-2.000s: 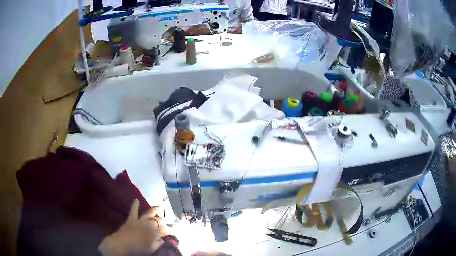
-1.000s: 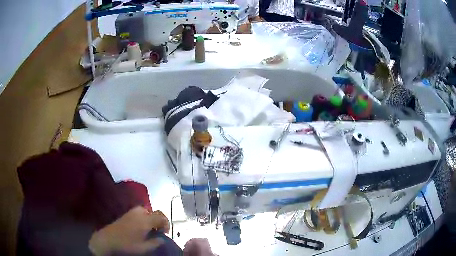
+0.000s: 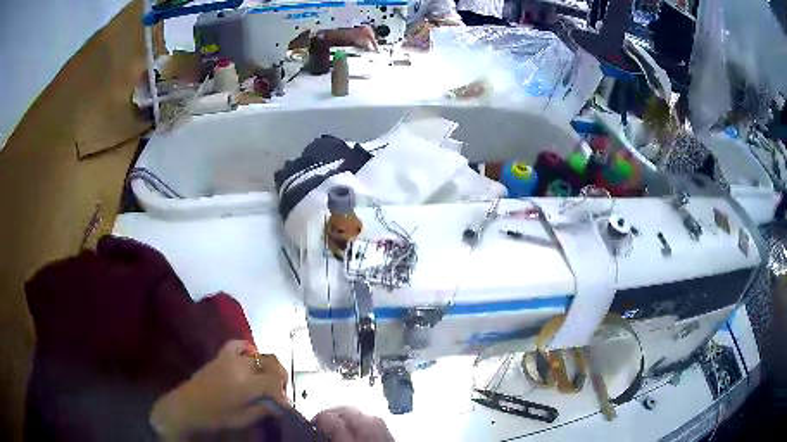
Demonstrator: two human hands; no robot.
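Observation:
The dark maroon cloth (image 3: 112, 319) is bunched on the white table left of the needle area, its lower part cut off by the frame edge. My left hand (image 3: 226, 388) lies on the cloth's right side with fingers bent and holds its edge. My right hand (image 3: 352, 425) is at the bottom edge, mostly cut off and washed out by the lamp; its grip cannot be told. The needle area (image 3: 352, 369) of the white sewing machine (image 3: 483, 276) is brightly lit, above and right of my left hand; no cloth shows under it.
Black snips (image 3: 516, 406) and yellow-handled scissors (image 3: 561, 367) lie under the machine arm. Behind the head, white and black-striped fabric (image 3: 414, 168) and coloured thread cones (image 3: 519, 179) sit in the trough (image 3: 216, 204). Brown paper (image 3: 52, 190) stands at left. Another person's hand (image 3: 352, 37) shows at the far machine.
Since two seconds ago, my right hand has come further into view beside my left hand. Over the last second both hands stay almost in place. Another person's hand now shows clearly at the far machine.

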